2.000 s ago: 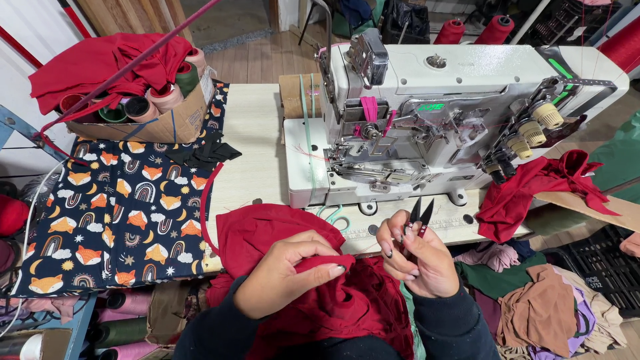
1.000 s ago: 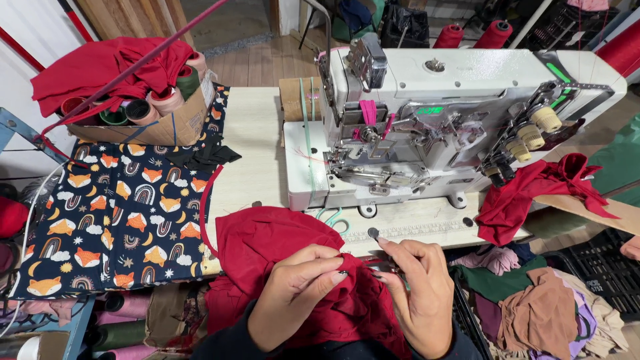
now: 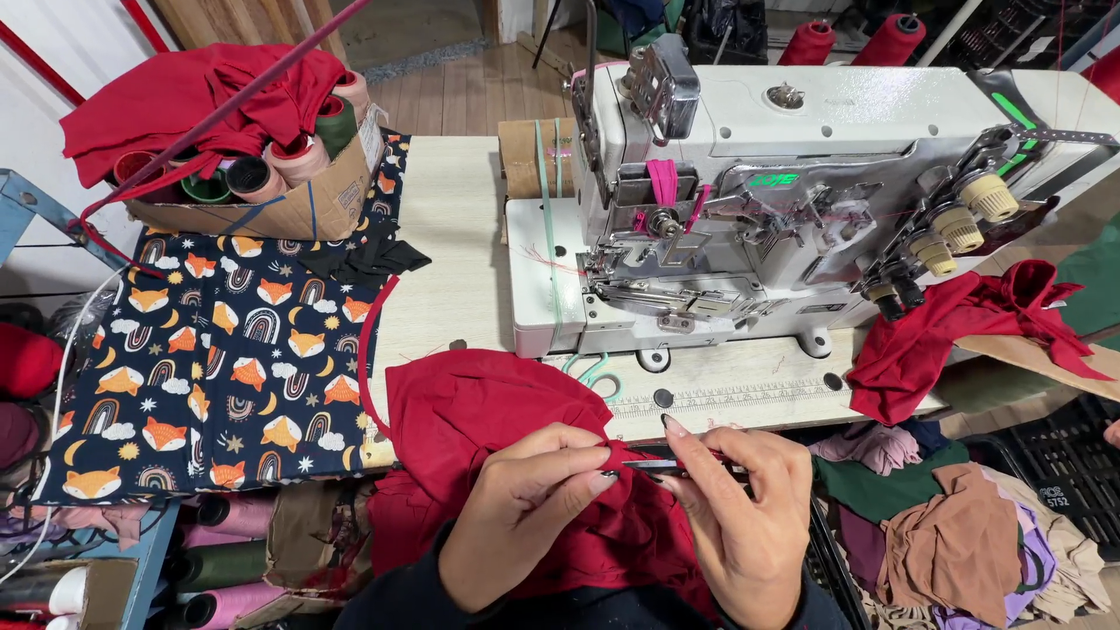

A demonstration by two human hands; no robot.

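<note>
Red fabric (image 3: 499, 394) lies bunched over the table's front edge and hangs down in front of me. My left hand (image 3: 534, 507) pinches a bit of that fabric between thumb and fingertips. In my right hand (image 3: 744, 507) are small thread snips (image 3: 652, 464), their metal blades pointing left at the pinched fabric, close to the left fingertips. Whether the blades touch a thread cannot be made out. Behind the hands stands a white industrial sewing machine (image 3: 770, 114), and scissors with mint-green handles (image 3: 599, 376) lie partly under the fabric at its base.
A cardboard box (image 3: 332, 197) with thread cones and red cloth sits on fox-print fabric (image 3: 254, 350) at left. A red garment (image 3: 945, 341) lies right of the machine. Below it, a black crate (image 3: 1050, 464) stands beside piled cloth (image 3: 954, 525). More thread cones (image 3: 227, 560) are under the table's left side.
Two seconds ago my right hand held the snips upright, away from the fabric. They now point left, beside my left fingertips. Both hands have come closer together.
</note>
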